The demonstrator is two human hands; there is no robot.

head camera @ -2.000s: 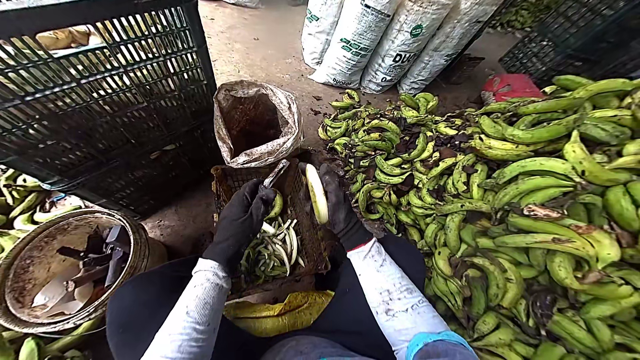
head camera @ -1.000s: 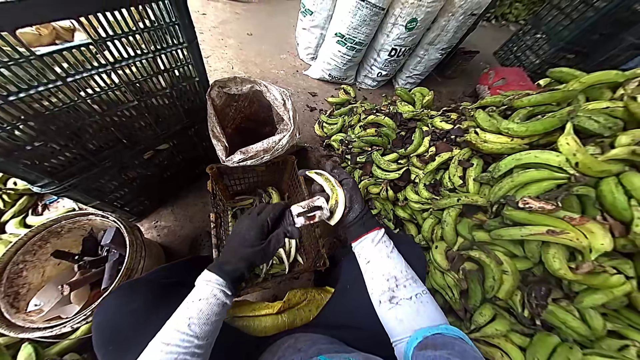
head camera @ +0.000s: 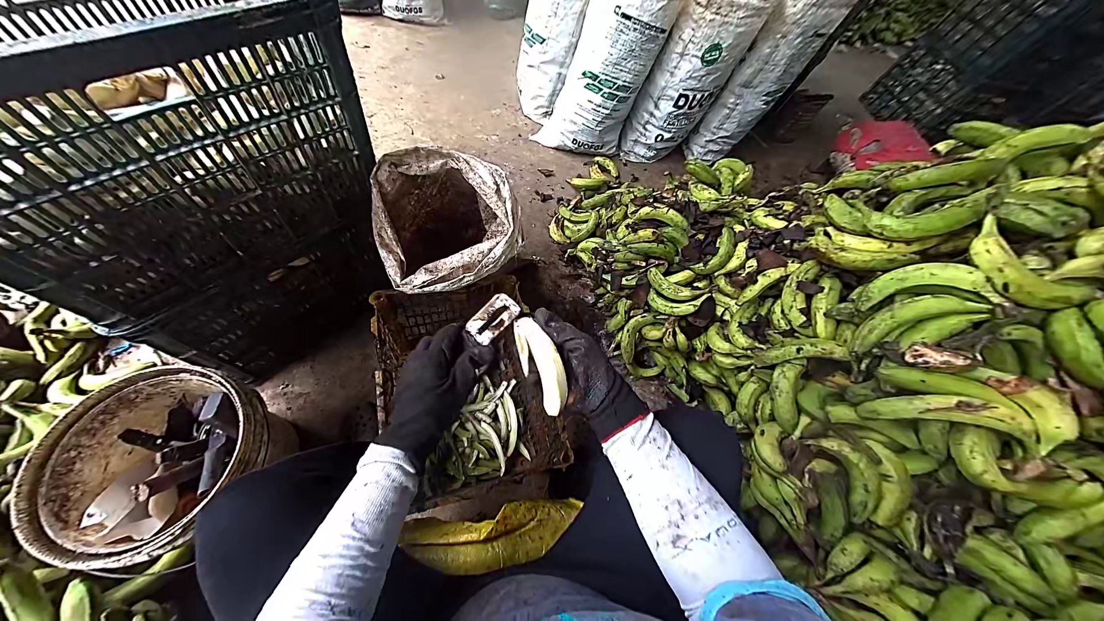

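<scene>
My left hand (head camera: pixel 440 379), in a black glove, is closed on a flat metal peeler (head camera: pixel 492 318) with a slot. In my black-gloved right hand (head camera: pixel 580 366) is a pale, peeled plantain (head camera: pixel 547 369), with a strip of peel along its left side. The peeler's end lies close to the plantain's upper end. Both hands are above a dirty plastic crate (head camera: pixel 552 427), where pale and green peel strips (head camera: pixel 492 424) lie. The fingertips of my right hand are partly hidden behind the plantain.
An open white sack (head camera: pixel 500 233) stands behind the crate. Green plantains (head camera: pixel 931 405) are heaped at right. A bucket with knives (head camera: pixel 30 483) is at left, below stacked dark crates (head camera: pixel 345 129). Filled sacks (head camera: pixel 634 78) stand at the back; yellow material (head camera: pixel 492 536) lies between my legs.
The peeler has moved from over the plantain's side to its upper end. The plantain, upright two seconds ago and tilted one second ago, now shows a broad pale side and a hanging strip.
</scene>
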